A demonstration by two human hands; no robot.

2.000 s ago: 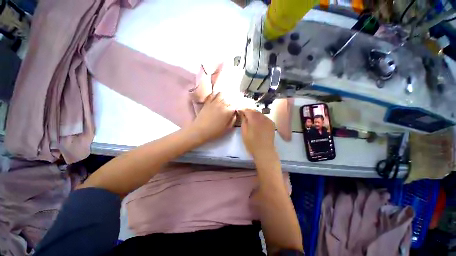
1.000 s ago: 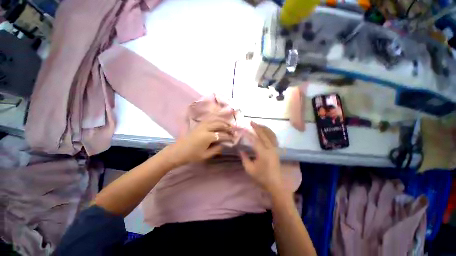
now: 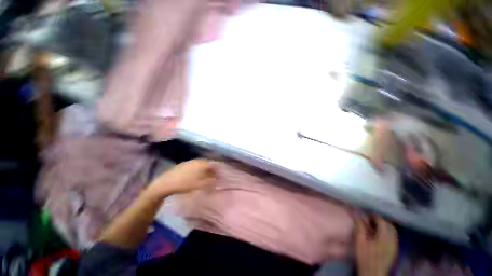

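The picture is blurred. A stack of dusty-pink cut panels (image 3: pixel 264 210) lies on my lap below the table edge. My left hand (image 3: pixel 189 175) is at the stack's upper left corner, fingers bent; whether it grips a layer is hard to tell. My right hand (image 3: pixel 376 234) is at the stack's right end, just below the table edge; its hold is too blurred to tell. A small narrow pink piece (image 3: pixel 381 144) lies right of the needle area. The sewing machine (image 3: pixel 426 97) stands at the right.
Pink panels (image 3: pixel 145 81) hang over the white table's (image 3: pixel 264 91) left side, with more pink cloth (image 3: pixel 91 178) below. The phone (image 3: pixel 418 180) lies at the right, near the table edge. A yellow object (image 3: pixel 412 24) is at the top right. Another person's arm (image 3: pixel 43 99) shows at far left.
The view has swung left. Both hands have left the cloth on the table and moved down and apart to the lap stack. The long panel and bunched cloth are gone from the tabletop.
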